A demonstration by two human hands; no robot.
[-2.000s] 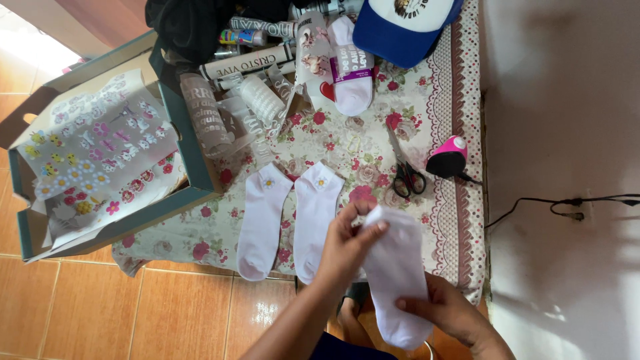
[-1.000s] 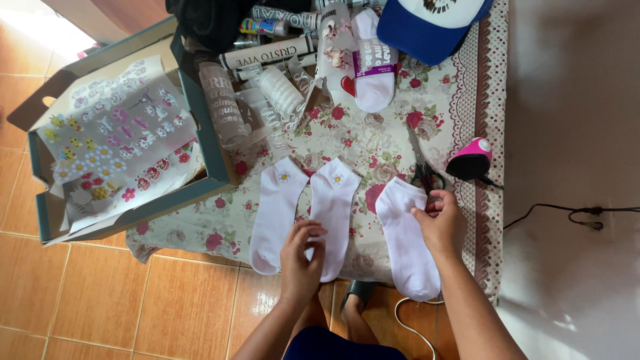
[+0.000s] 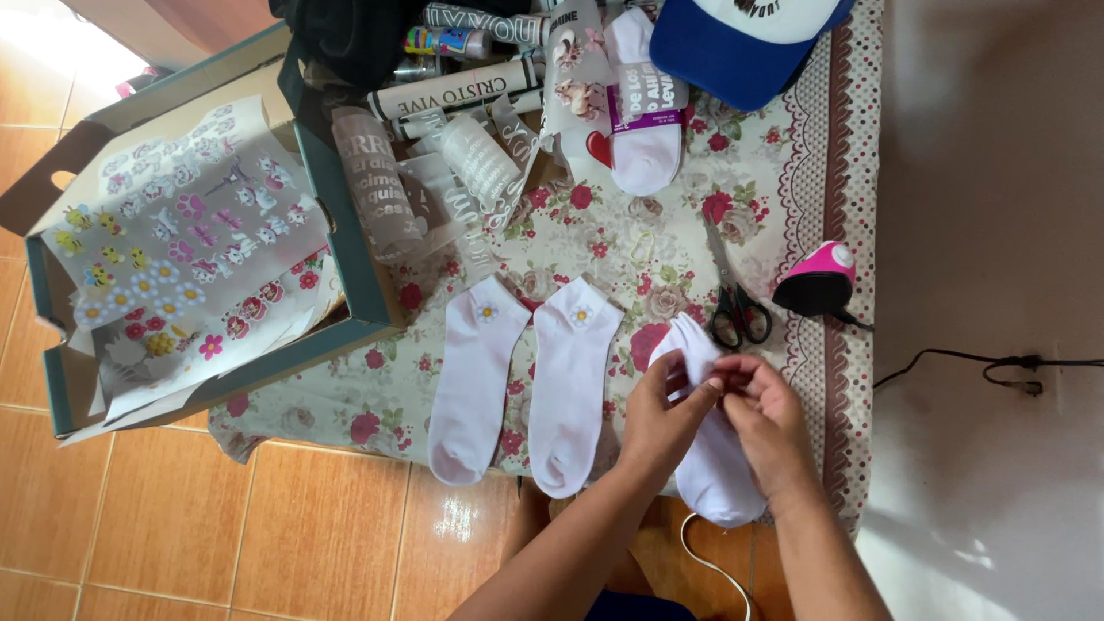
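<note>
A plain white ankle sock (image 3: 716,470) lies at the table's front edge, under my two hands. My left hand (image 3: 668,414) pinches the fabric near its cuff between thumb and fingers. Close beside it, my right hand (image 3: 763,410) has its fingertips on the same part of the sock. To the left two white socks lie flat side by side, the outer one (image 3: 470,397) and the nearer one (image 3: 569,401), each with a small daisy on its cuff. Black-handled scissors (image 3: 733,302) rest just beyond my right hand, blades partly apart. Both palms are hidden.
A cardboard box (image 3: 366,267) with printed transfer sheets (image 3: 198,207) stands at left. Rolled transfers (image 3: 457,90), a banded sock pair (image 3: 647,147) and a blue and white cap (image 3: 742,47) lie at the back. A pink and black corded device (image 3: 819,280) sits at right, near the wall.
The sock held up two seconds ago was laid on the table one second ago. My left hand has since moved right from near the middle sock to the sock's cuff, beside my right hand.
</note>
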